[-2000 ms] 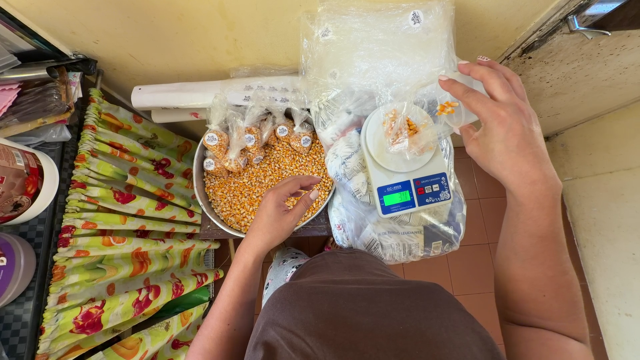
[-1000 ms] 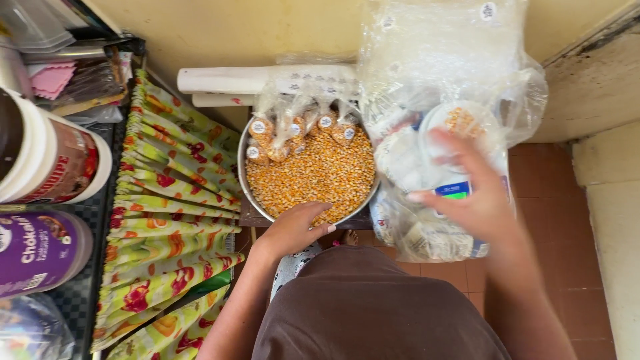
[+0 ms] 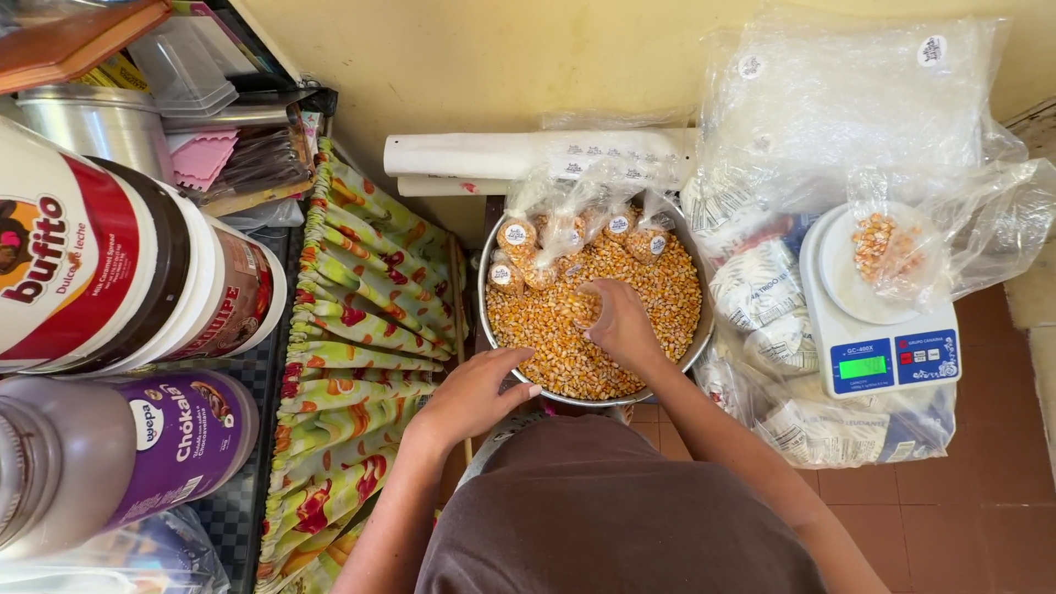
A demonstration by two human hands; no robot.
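Observation:
Loose corn kernels [image 3: 528, 330] fill a round metal bowl [image 3: 487, 307]. My right hand [image 3: 624, 326] is down in the corn, its fingers around a small clear cup [image 3: 587, 307] with kernels in it. At the bowl's lower left rim, my left hand [image 3: 487, 392] holds nothing, fingers apart. Several tied plastic bags of corn [image 3: 517, 235], bearing round stickers, lie at the back of the bowl. To the right, an open clear plastic bag with some kernels [image 3: 884, 247] rests on the round plate of a white digital scale [image 3: 858, 330], whose display is lit green.
The scale stands on wrapped packages [image 3: 771, 305]. Behind it is a stack of clear plastic bags [image 3: 850, 99]. White paper rolls [image 3: 470, 155] lie along the wall. At left, a shelf with a fruit-print curtain [image 3: 355, 330] holds large tubs [image 3: 74, 264] and a purple-labelled jar [image 3: 177, 437].
My right hand has gone from the bag on the scale to the corn in the bowl and now holds the small cup. My left hand has drawn back from the corn to the rim.

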